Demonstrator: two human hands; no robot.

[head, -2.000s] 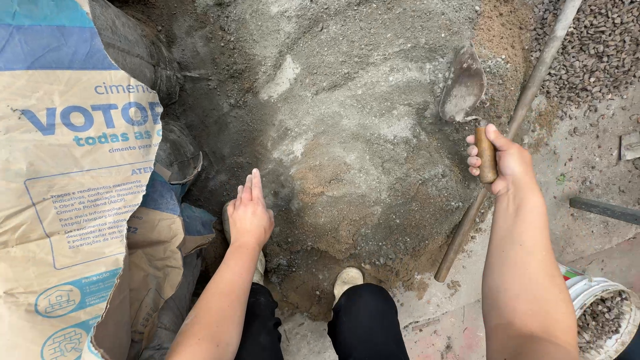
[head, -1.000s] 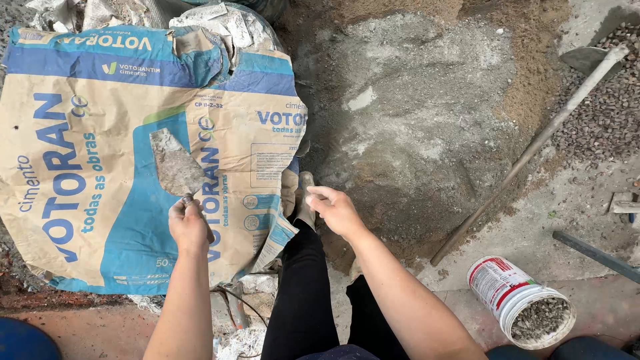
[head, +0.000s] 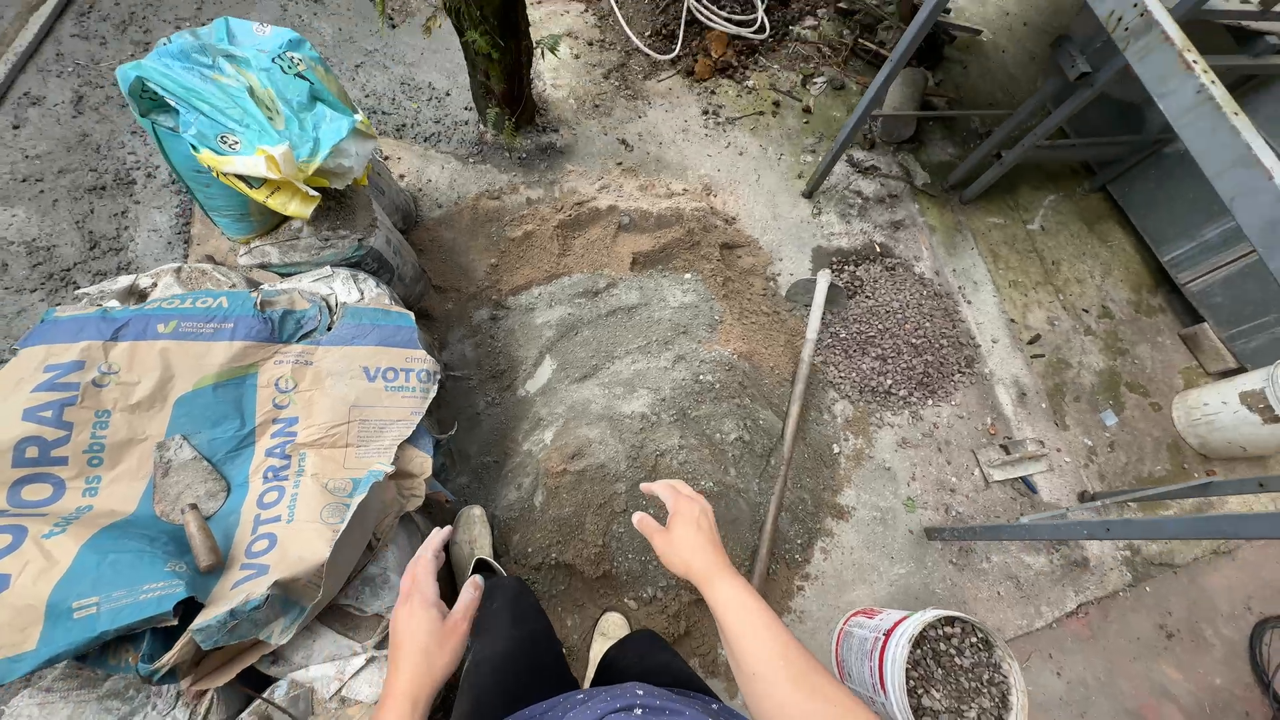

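Both of my hands are empty. My left hand (head: 432, 610) hangs with fingers apart just right of the torn edge of a paper cement bag (head: 250, 400). On that bag lies a mason's trowel (head: 190, 490), its blade crusted grey and its wooden handle toward me. Over the near part of a mound of sand and grey cement powder (head: 630, 400) is my right hand (head: 685, 530), thumb and fingers spread. A long-handled hoe (head: 795, 420) lies along the mound's right side, its metal head by a gravel pile (head: 890, 335).
A plastic bucket of gravel (head: 870, 655) stands at lower right. Metal bars (head: 1100, 527) and a metal frame (head: 1180, 60) are on the right, near a white bucket (head: 1225, 415). A blue plastic sack (head: 235, 130) and a tree trunk (head: 490, 60) stand beyond. Another shoe (head: 1268, 650) shows at far right.
The trowel, in my right hand and then in my left, now lies let go on the cement bag. My left hand has moved back to the right of the bag. The view is now wider.
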